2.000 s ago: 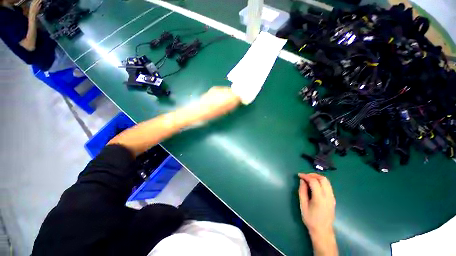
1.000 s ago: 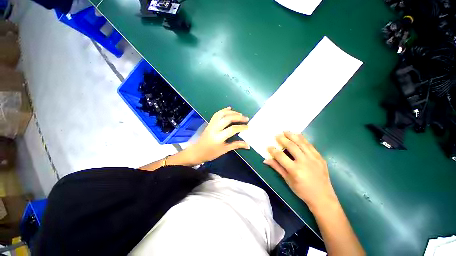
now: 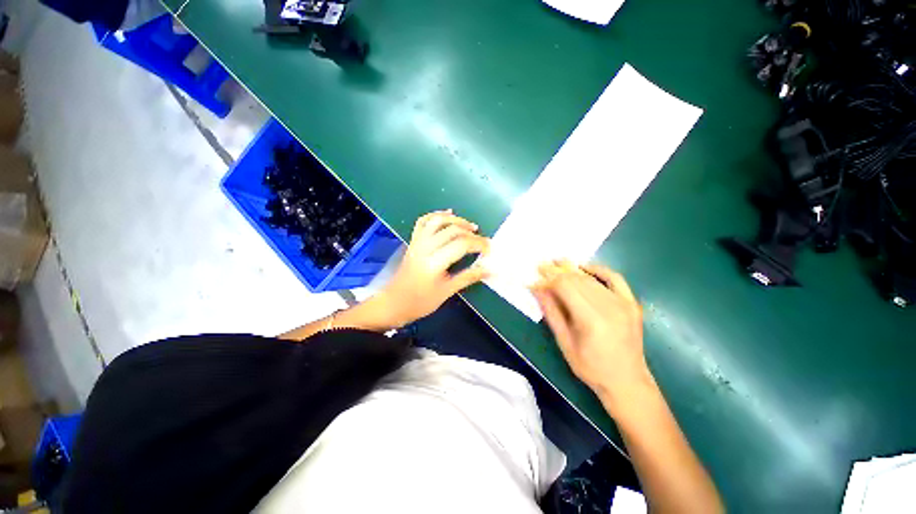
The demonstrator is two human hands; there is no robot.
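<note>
A long white release liner sheet lies slantwise on the bench, its near end at the front edge. My left hand is at the sheet's near left corner, its fingertips and thumb on the sheet's edge. My right hand is over the near right part of the sheet, fingers bent and fingertips close together on its surface. Whether a small label is between the right fingertips cannot be seen. No label outlines can be made out on the sheet.
Black cabled units lie piled at the right. A small black unit group is at the upper left. Another white sheet is cut off at the top, and spare label sheets lie at lower right. A blue bin of black parts stands below the bench edge.
My left hand has come back from the far sheets to the bench edge. A long white sheet now lies under both hands. My right fingertips have drawn together on it.
</note>
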